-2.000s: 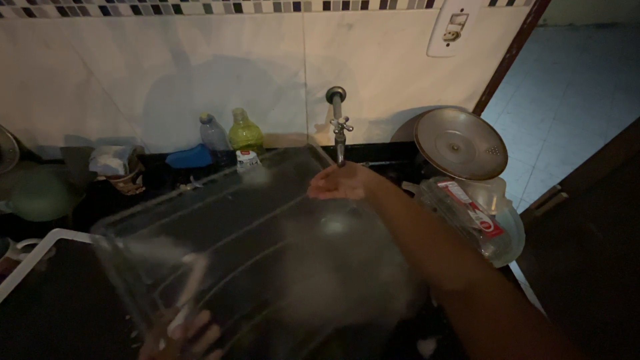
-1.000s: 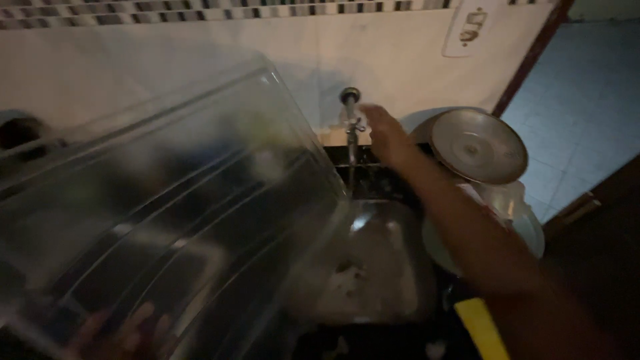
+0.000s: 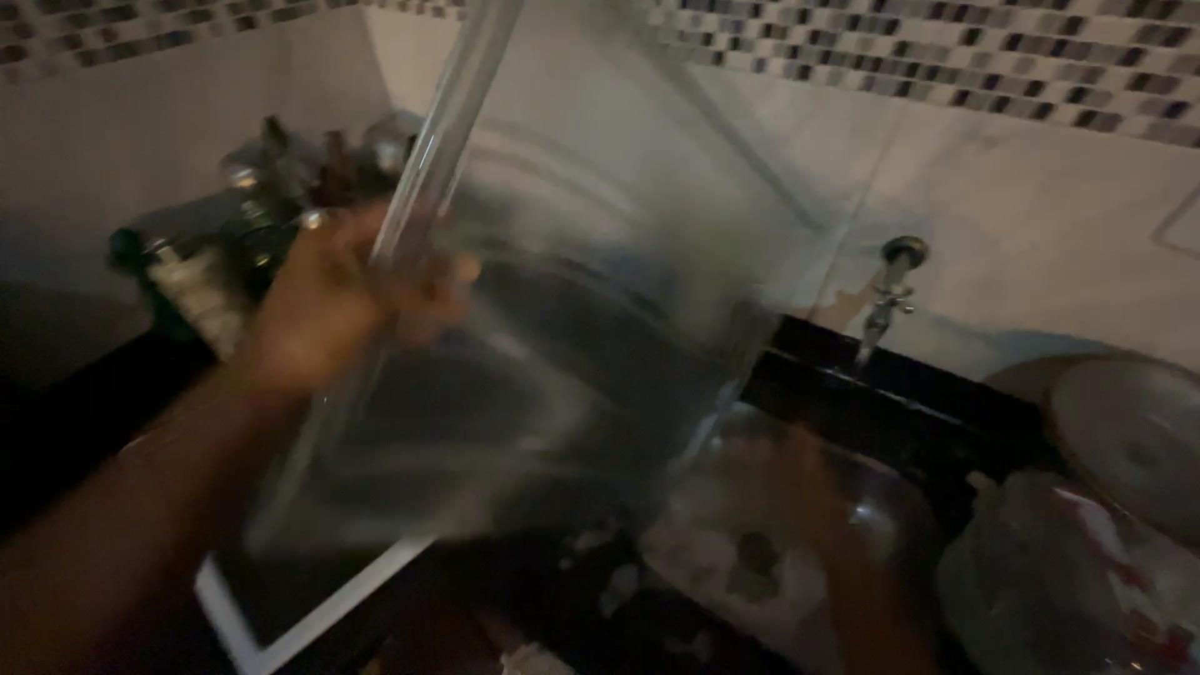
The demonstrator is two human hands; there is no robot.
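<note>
My left hand (image 3: 366,291) grips the left edge of a large clear plastic panel or tray (image 3: 562,375), which stands tilted between the sink and the bottles. The panel has curved ridges and a raised rim. My right hand (image 3: 802,469) is over the steel sink basin (image 3: 741,553), right of the panel's lower edge; it is blurred, and its fingers cannot be made out clearly. Behind it, a metal wall faucet (image 3: 879,314) with a cross handle points down toward the basin.
Bottles (image 3: 258,206) crowd the back left corner. A round metal lid or pan (image 3: 1130,441) leans at the right, near clear plastic containers (image 3: 1059,572). A white frame edge (image 3: 328,614) lies at lower left. Tiled wall behind.
My right hand has left the faucet handle and is lower, over the sink. My left hand now holds the panel by its side edge, and the panel is more upright. The view has swung left.
</note>
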